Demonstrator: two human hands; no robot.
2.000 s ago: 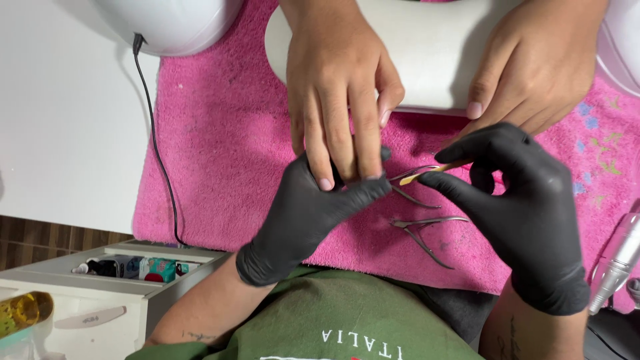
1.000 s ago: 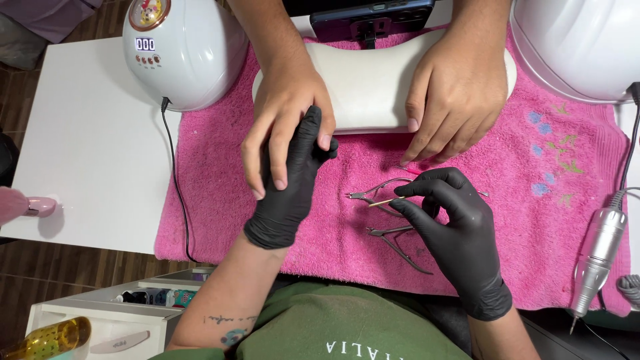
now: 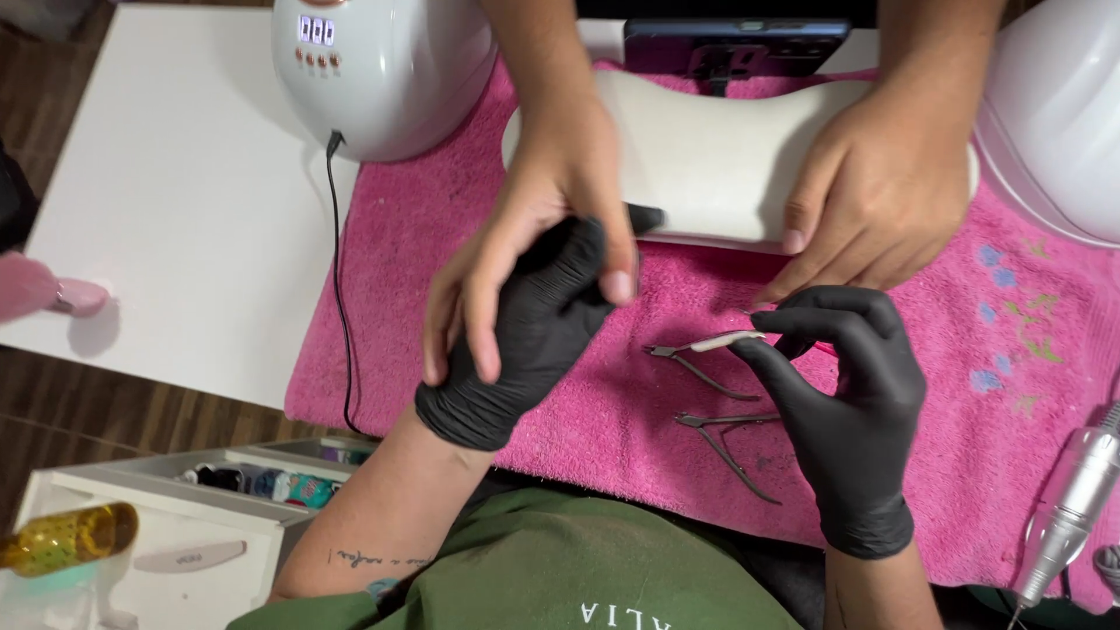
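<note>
My left hand (image 3: 542, 324), in a black glove, clasps another person's hand (image 3: 569, 166), whose fingers hang over my palm and wrist. One gloved fingertip shows past that person's thumb. My right hand (image 3: 840, 376), also black-gloved, pinches a slim pale stick (image 3: 726, 340) between thumb and fingers. The stick lies across the view of one metal cuticle nipper (image 3: 704, 378) on the pink towel (image 3: 595, 446). A second metal cuticle nipper (image 3: 726, 455) lies nearer my body, left of my right hand. The person's other hand (image 3: 884, 192) rests at the right end of a white hand rest (image 3: 700, 157).
A white nail lamp (image 3: 385, 87) with a black cable stands at the back left, another white rounded device (image 3: 1059, 114) at the right. A phone (image 3: 735, 44) is behind the hand rest. An electric nail drill handpiece (image 3: 1067, 507) lies right; an open drawer (image 3: 254, 481) holds small bottles.
My left hand and the person's hand have turned, and the person's thumb now stands apart from the fingers. My right hand still holds the stick. The view has shifted.
</note>
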